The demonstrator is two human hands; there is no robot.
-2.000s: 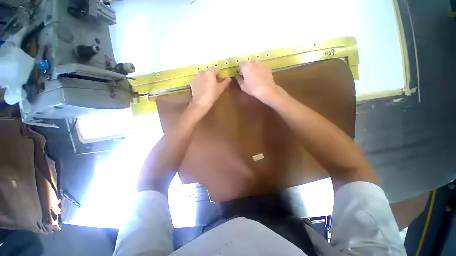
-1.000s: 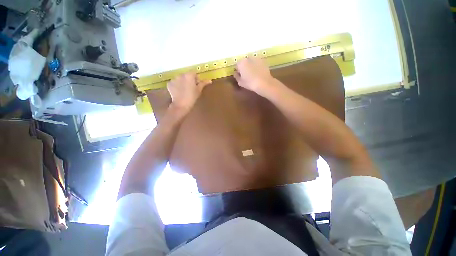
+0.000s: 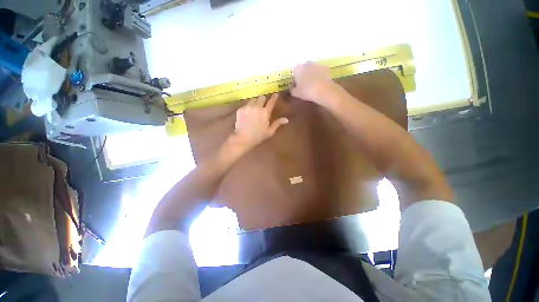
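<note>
A large brown bag panel (image 3: 283, 153) lies flat in front of me, its lower edge near my waist. A small cream label (image 3: 296, 180) is on it. The panel's top edge lies along a long yellow template (image 3: 236, 91) with black markings and small holes. My left hand (image 3: 254, 121) rests on the panel just below the template, fingers spread and thumb apart, holding nothing. My right hand (image 3: 310, 81) is closed over the template's lower edge near its middle, at the panel's top edge; its fingertips are partly hidden.
A grey sewing machine head (image 3: 112, 100) with a blue knob stands at the template's left end, a crumpled white lump (image 3: 44, 82) on it. A brown panel pile (image 3: 26, 206) is at the left table edge. More brown material (image 3: 496, 245) shows at lower right.
My left hand has left the template's edge, opened and moved onto the panel. My right hand has shifted slightly right along the template. The label has shifted slightly.
</note>
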